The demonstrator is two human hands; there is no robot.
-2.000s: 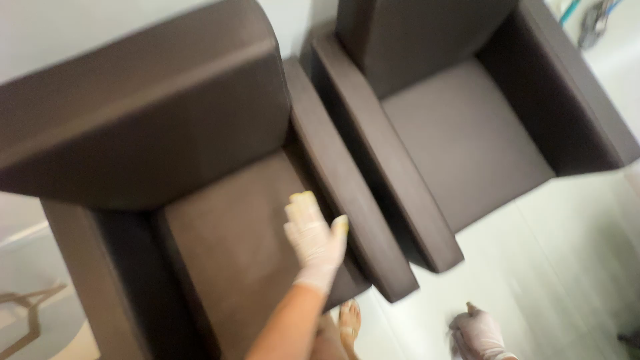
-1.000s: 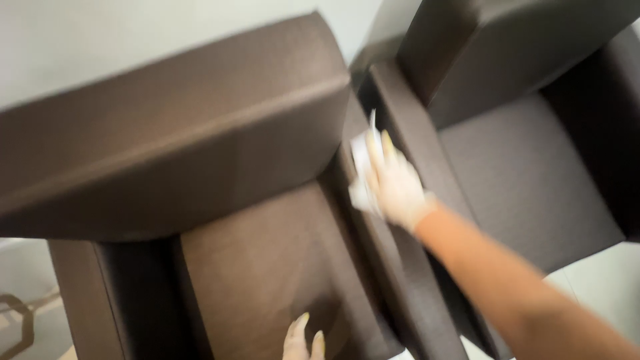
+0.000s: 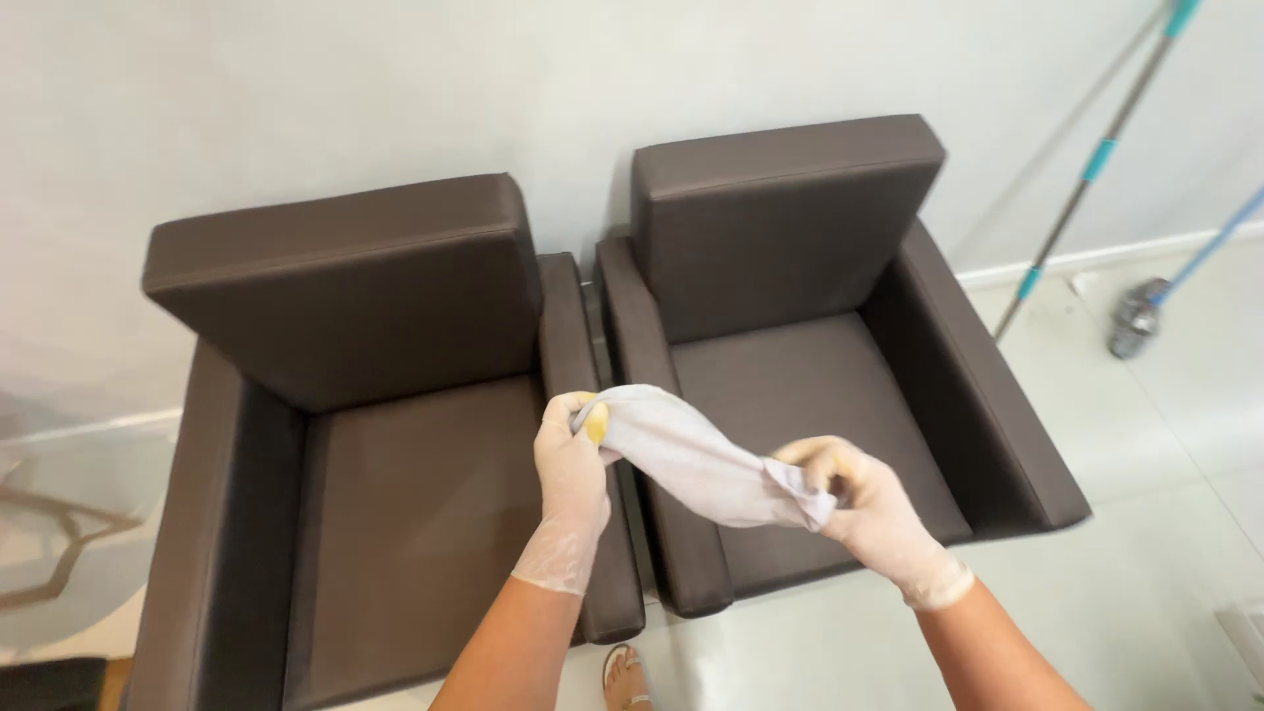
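A pale cloth (image 3: 691,459) is stretched between my two hands, above the neighbouring armrests of two dark brown upholstered armchairs. My left hand (image 3: 576,454), in a thin translucent glove, pinches one end of it, beside the inner armrest of the left armchair (image 3: 415,513). The other end is gripped by my right hand (image 3: 859,504), gloved too, over the seat of the right armchair (image 3: 790,385). Yellow shows at some fingertips of the gloves.
Behind the chairs runs a light wall (image 3: 395,89). At the right a pole with teal joints (image 3: 1098,158) leans, near a blue-handled brush or mop head (image 3: 1138,316) on the tiled floor (image 3: 1086,592). A glass-topped table (image 3: 69,533) is partly visible at the left.
My right hand has lifted the cloth off the armrest of the left chair, and my left hand has come up from the seat and taken hold of its other end. The view has pulled back.
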